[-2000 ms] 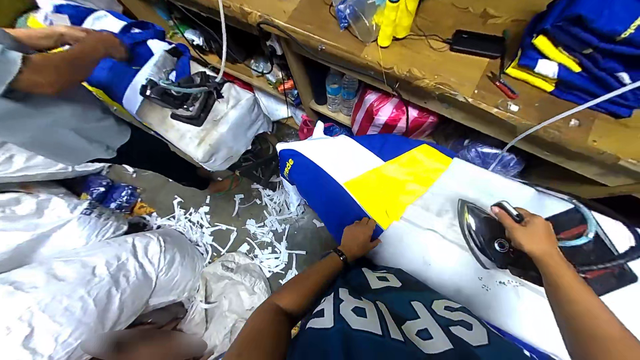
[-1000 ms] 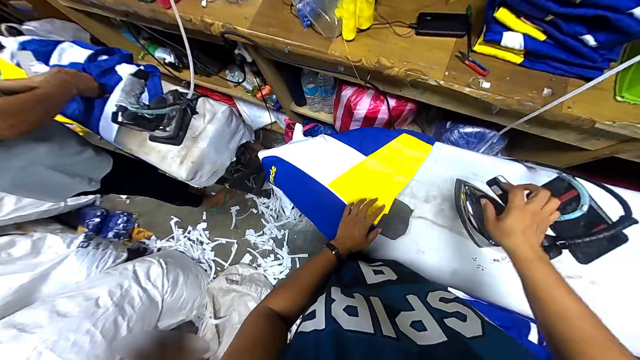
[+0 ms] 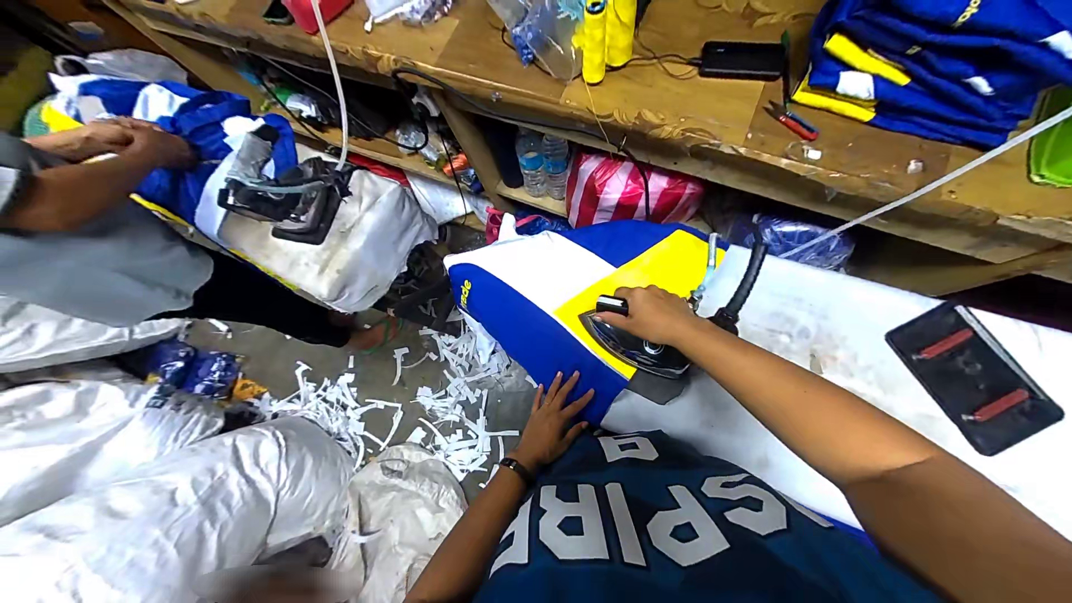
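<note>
My right hand [image 3: 657, 316] grips the handle of a steam iron [image 3: 641, 347], whose soleplate lies on the yellow panel of a blue, white and yellow garment [image 3: 536, 272]. The garment is spread over the narrow end of a white-covered ironing board [image 3: 796, 335]. My left hand [image 3: 553, 419] lies with fingers spread on the garment's blue edge, holding nothing. A hose and a black cable rise from the back of the iron. The black iron rest [image 3: 974, 377] with red strips sits bare on the board at right.
A co-worker's hands [image 3: 138, 146] hold blue cloth at another board, beside a second iron [image 3: 285, 197]. Behind stands a wooden workbench [image 3: 695, 109] with folded garments [image 3: 930, 75], snips [image 3: 791, 121] and yellow thread cones [image 3: 605, 38]. White sacks [image 3: 184, 486] and cloth scraps [image 3: 461, 410] cover floor at left.
My right hand has carried the iron left from its rest onto the garment's yellow panel. My left hand has shifted from the yellow panel to the blue edge nearer me.
</note>
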